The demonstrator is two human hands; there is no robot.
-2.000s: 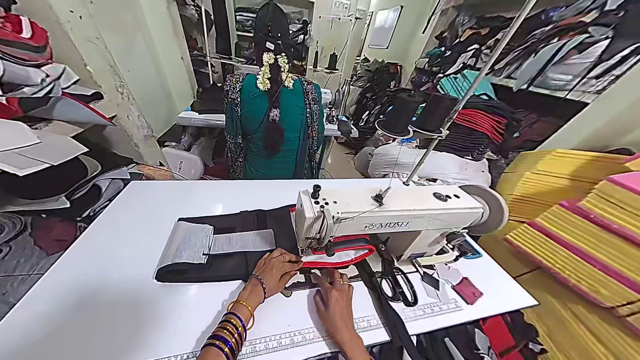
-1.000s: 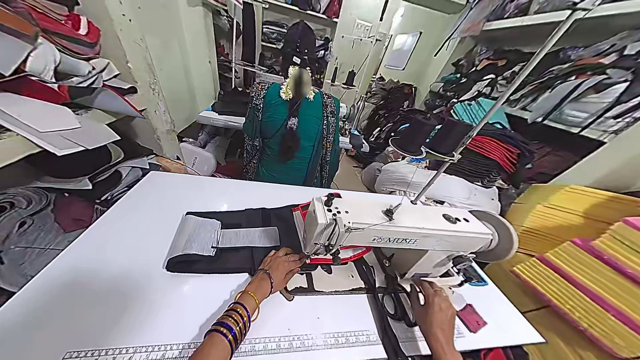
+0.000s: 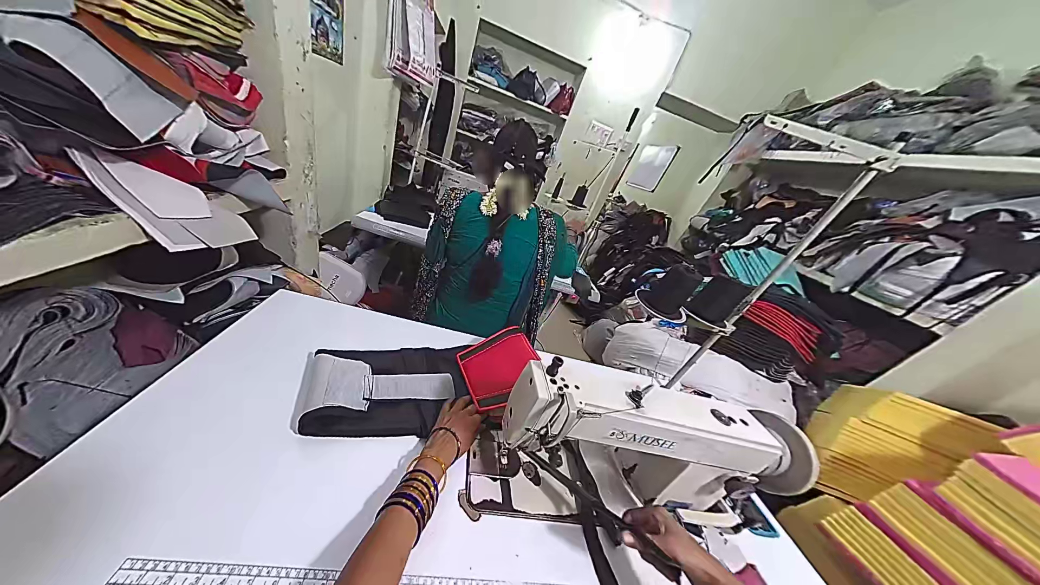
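My left hand (image 3: 461, 424) is at the lower edge of a red fabric piece with dark trim (image 3: 497, 367), gripping it left of the needle area; its fingertips are partly hidden. Under and left of it lies a black padded piece (image 3: 398, 418) with grey strips (image 3: 410, 387). The white sewing machine (image 3: 650, 431) stands to the right. My right hand (image 3: 662, 532) holds black-handled scissors (image 3: 642, 548), whose blades point left toward the needle area. Black strips (image 3: 591, 508) hang over the machine bed beside them.
A ruler (image 3: 219, 572) lies at the table's front edge. Yellow and pink stacked pieces (image 3: 934, 520) stand at the right. Thread cones (image 3: 670, 291) are behind the machine. A co-worker (image 3: 491, 276) sits ahead, back turned. Fabric piles fill the left shelf (image 3: 81, 252).
The red piece has come out from under the machine's needle area to its left, with my left hand at it. My right hand has taken up the scissors from the table. The view has tilted up.
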